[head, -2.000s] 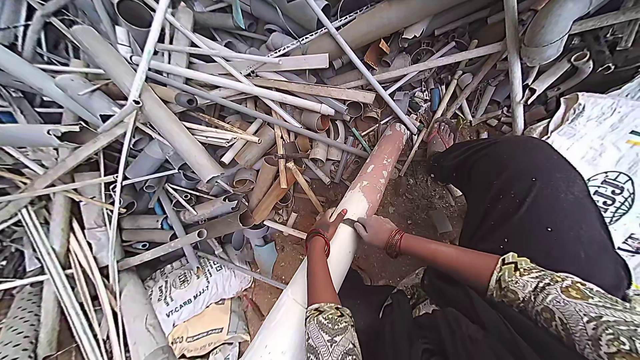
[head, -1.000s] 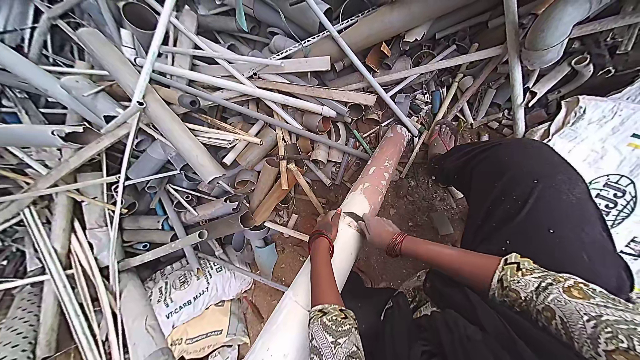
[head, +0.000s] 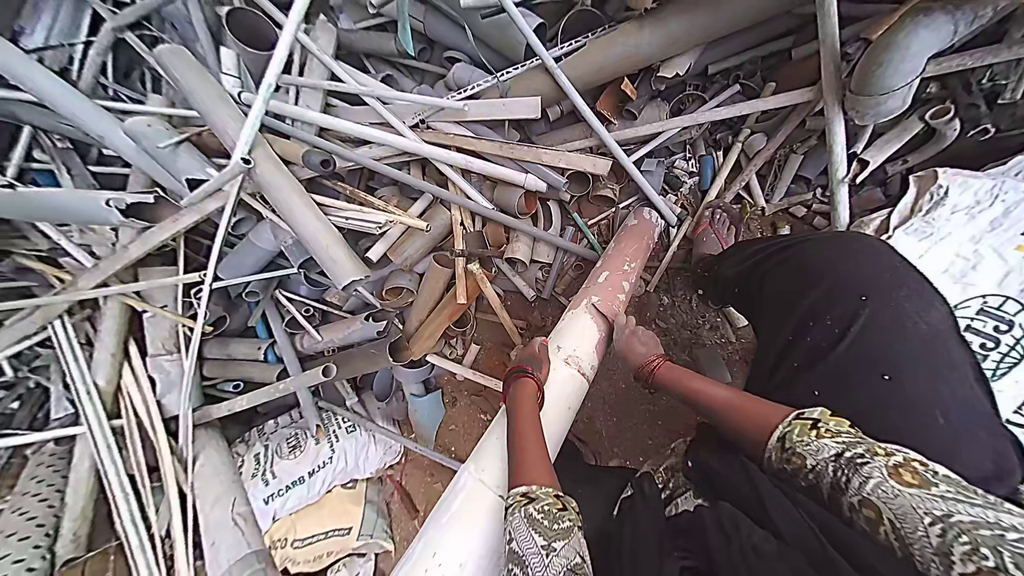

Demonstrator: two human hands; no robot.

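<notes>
A long, thick pipe (head: 560,376) runs slantwise from the bottom middle to the pile. Its lower part is cream-white; its upper part is pinkish brown with flaking pale patches. My left hand (head: 530,360), red bangles at its wrist, is curled at the pipe's left edge. My right hand (head: 636,344), also with red bangles, is curled close to the right edge, higher up. A thin dark edge (head: 602,314) crosses the pipe beside the right fingers; whether it is a held blade or part of the surface is unclear. What lies inside either hand is hidden.
Cut plastic pipes and strips (head: 304,192) lie tangled across the left and far side. A printed white sack (head: 320,456) and a tan bag (head: 328,532) lie lower left. Another white sack (head: 952,232) is at the right. My foot (head: 716,228) is by the pipe's far end.
My right hand has moved a little up and right along the pipe. The hands are farther apart than before. The left hand stays at nearly the same part of the pipe.
</notes>
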